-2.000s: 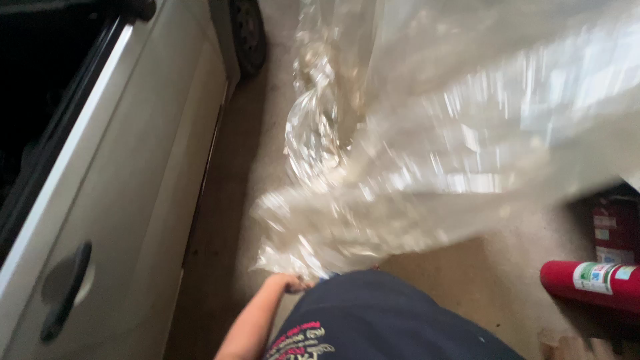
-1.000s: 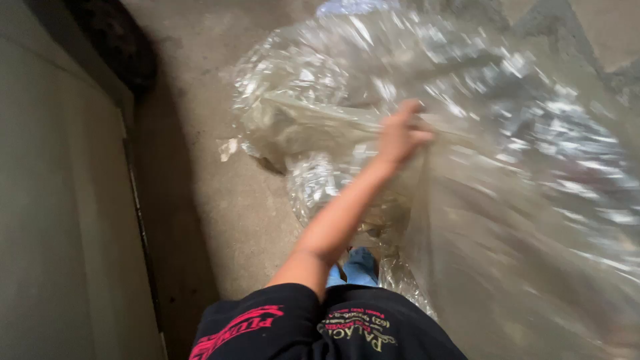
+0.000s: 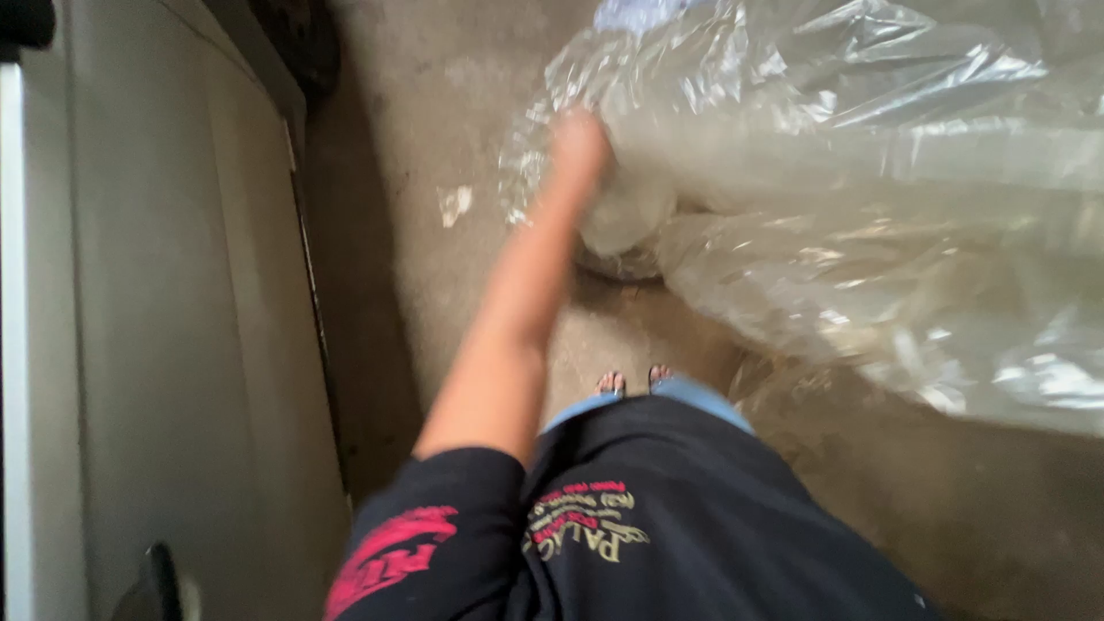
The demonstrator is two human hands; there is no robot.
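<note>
A large crumpled sheet of clear plastic film (image 3: pixel 828 164) spreads from the upper middle to the right edge. My left hand (image 3: pixel 580 142), blurred, is at the left end of this film, with the arm stretched forward; whether its fingers grip the film cannot be told. Beneath that end of the film a dark rounded edge shows, which I cannot identify. My right hand is out of view.
Along the left stands a car with its door (image 3: pixel 164 259) and a wheel (image 3: pixel 302 43) toward the top. A small pale scrap (image 3: pixel 454 205) lies on the concrete floor (image 3: pixel 431 112). My sandalled feet (image 3: pixel 611 383) are below the film.
The film has come down from its raised, blurred spread of two seconds ago. Since one second ago my left hand has moved to the film's left end, and the floor before my feet has been uncovered.
</note>
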